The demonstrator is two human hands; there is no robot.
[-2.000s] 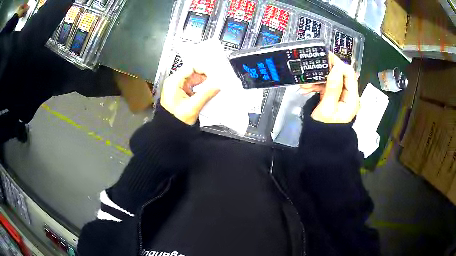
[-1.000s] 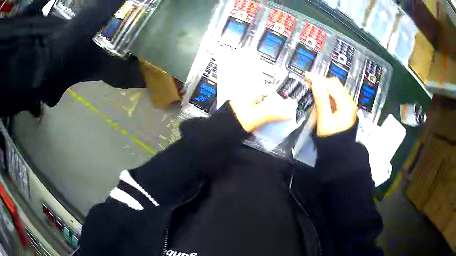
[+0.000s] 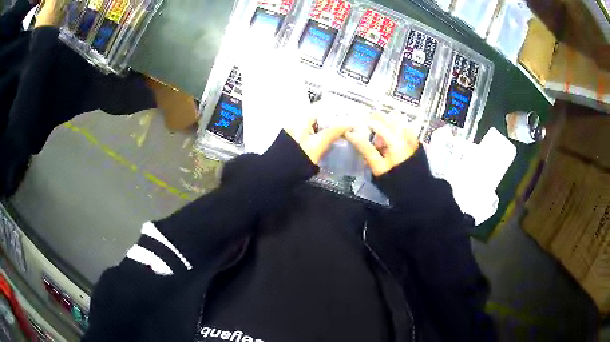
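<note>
My left hand and my right hand are close together over the near row of a clear blister tray. Their fingertips pinch a whitish phone bag. Glare hides whether a phone is inside. A bright white stack of empty bags lies by my left hand; glare blurs its edges. Bare keypad phones fill the far row, some with red keypads. Another bare phone sits in the near row at left. A translucent pouch shows below my hands.
Loose white bags and an open can are on the green bench at right. More clear trays stand at the far edge. Another worker's arm is at left beside a tray. Brown cartons are at right.
The phone held up in my right hand has gone out of clear sight among the white bags. My right hand has come left and down to meet my left hand.
</note>
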